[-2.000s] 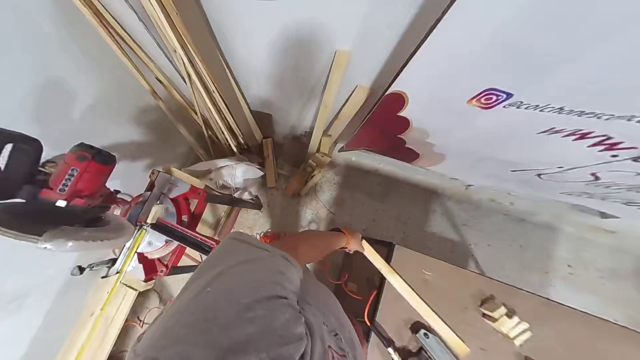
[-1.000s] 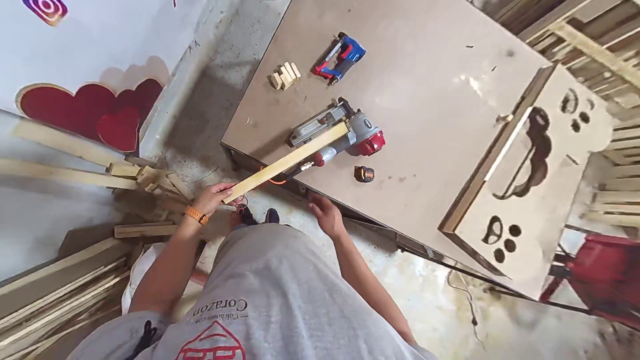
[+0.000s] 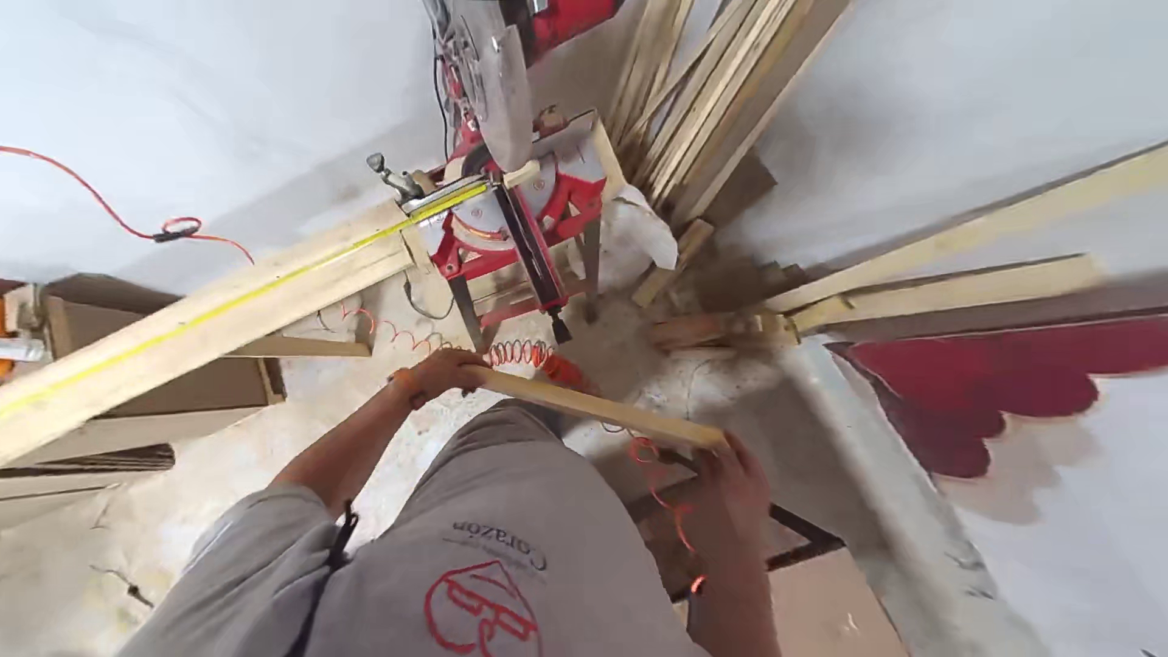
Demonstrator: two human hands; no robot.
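A short wooden strip (image 3: pixel 602 405) lies across the front of my body, held at both ends. My left hand (image 3: pixel 447 372), with an orange band at the wrist, grips its left end. Around its right end my right hand (image 3: pixel 733 465) is closed. Beyond the strip stands a red miter saw (image 3: pixel 525 214) on a red stand, its blade guard raised toward the top of the view. A yellow measuring tape (image 3: pixel 246 310) runs along a long wooden board (image 3: pixel 301 297) that reaches left from the saw.
Long wooden strips (image 3: pixel 712 100) lean on the wall behind the saw, and more boards (image 3: pixel 949 292) lean at the right. A coiled red air hose (image 3: pixel 520 352) lies on the floor near my left hand. Wooden compartments (image 3: pixel 164 374) stand below the long board. A table corner (image 3: pixel 835 598) shows at lower right.
The view has swung from the worktable to the saw. My right hand, free one second ago, now holds the wooden strip's other end; my left hand still holds the strip.
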